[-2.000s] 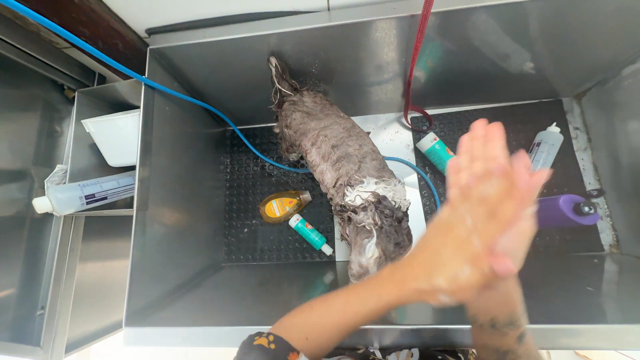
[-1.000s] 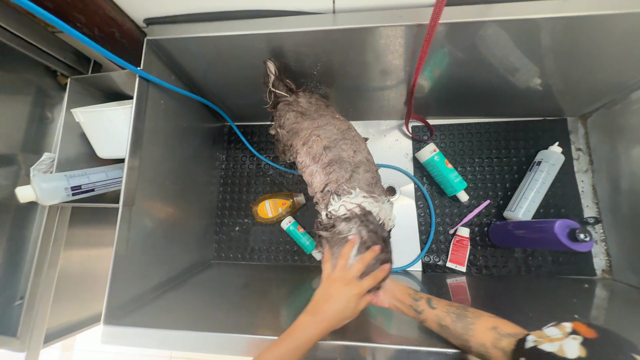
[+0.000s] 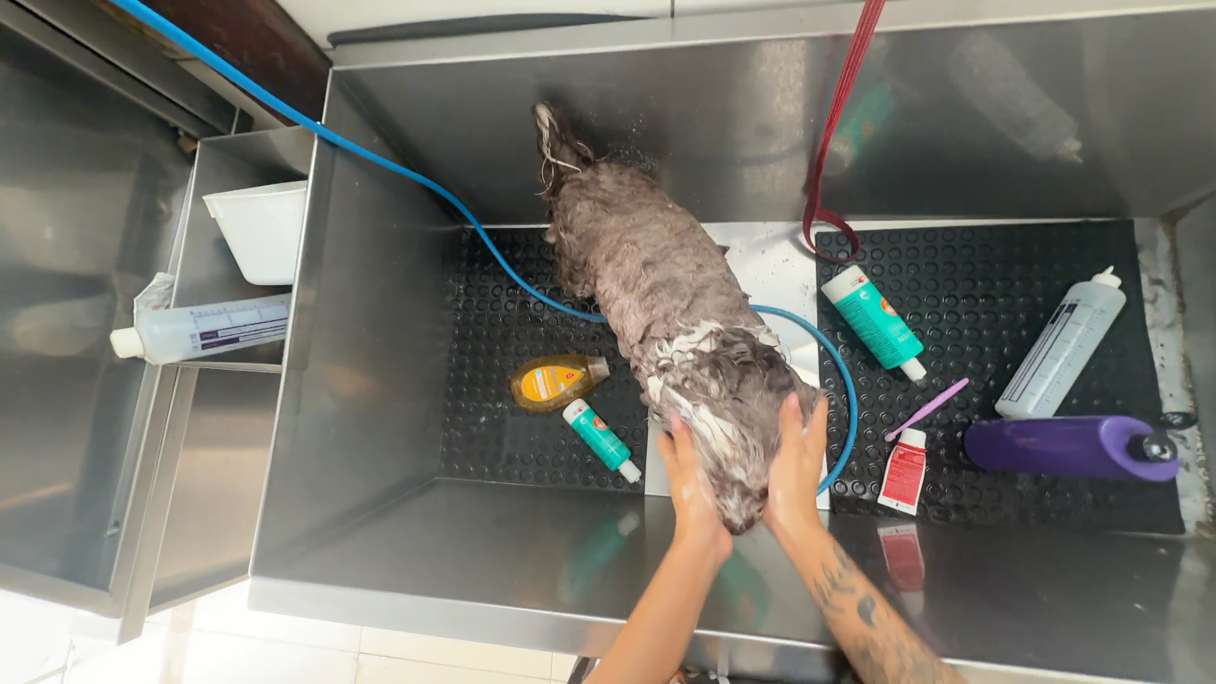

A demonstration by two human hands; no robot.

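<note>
A wet, grey-brown dog stands in a stainless steel tub, its tail toward the far wall and its head toward me. White lather lies on its neck and head. My left hand lies against the left side of the head, fingers spread. On the head's right side rests my right hand, fingers up by the ear. Both palms cup the head from the near side; parts of the fingers are hidden in the fur.
Left of the dog lie an amber bottle and a small teal bottle. To its right are a teal bottle, a pink toothbrush-like stick, a red-and-white tube, a clear bottle and a purple bottle. A blue hose passes the dog; a red leash hangs behind.
My hands were raised and pressed together two seconds ago, then came down onto the dog's head. Now they are on either side of it.
</note>
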